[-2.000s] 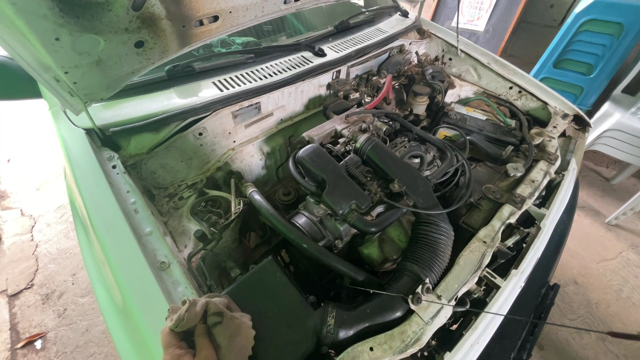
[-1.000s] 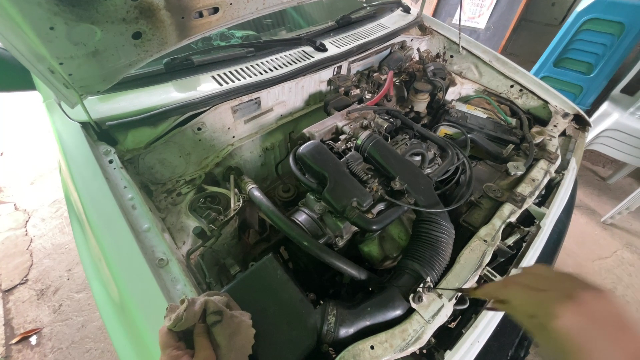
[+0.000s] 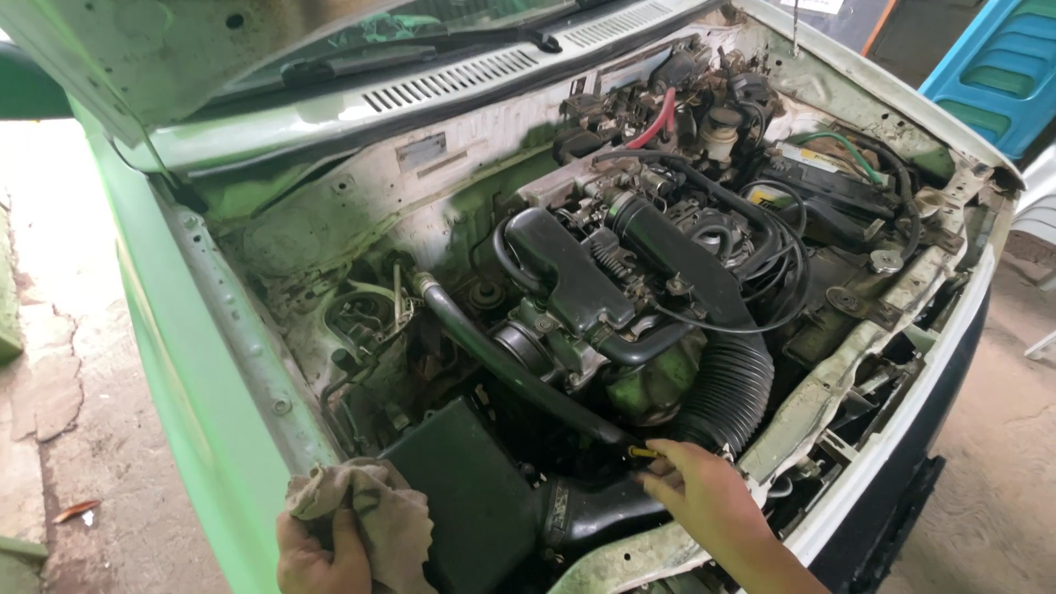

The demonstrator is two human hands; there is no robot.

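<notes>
My left hand (image 3: pixel 323 554) grips a crumpled beige cloth (image 3: pixel 375 516) over the car's near left fender edge, beside the black air filter housing (image 3: pixel 462 495). My right hand (image 3: pixel 689 487) pinches the yellow handle of a dipstick (image 3: pixel 645 452) between thumb and fingers, near the front end of a black hose (image 3: pixel 511 371). Whatever lies below the handle is hidden. Just right of the hand is the ribbed black intake duct (image 3: pixel 730 388), and below it runs a smooth black intake pipe (image 3: pixel 606 507).
A raised hood (image 3: pixel 157 49) hangs at the upper left. The battery (image 3: pixel 825 186) sits at the far right of the engine bay, with a radiator cap (image 3: pixel 886 261) nearer. The front crossmember (image 3: pixel 858 355) borders the bay. Blue plastic chairs (image 3: pixel 990 74) stand outside.
The long thin dipstick blade seen across the front of the bay two seconds ago no longer shows. My right hand has come in from the lower right to the hose end. My left hand stays put.
</notes>
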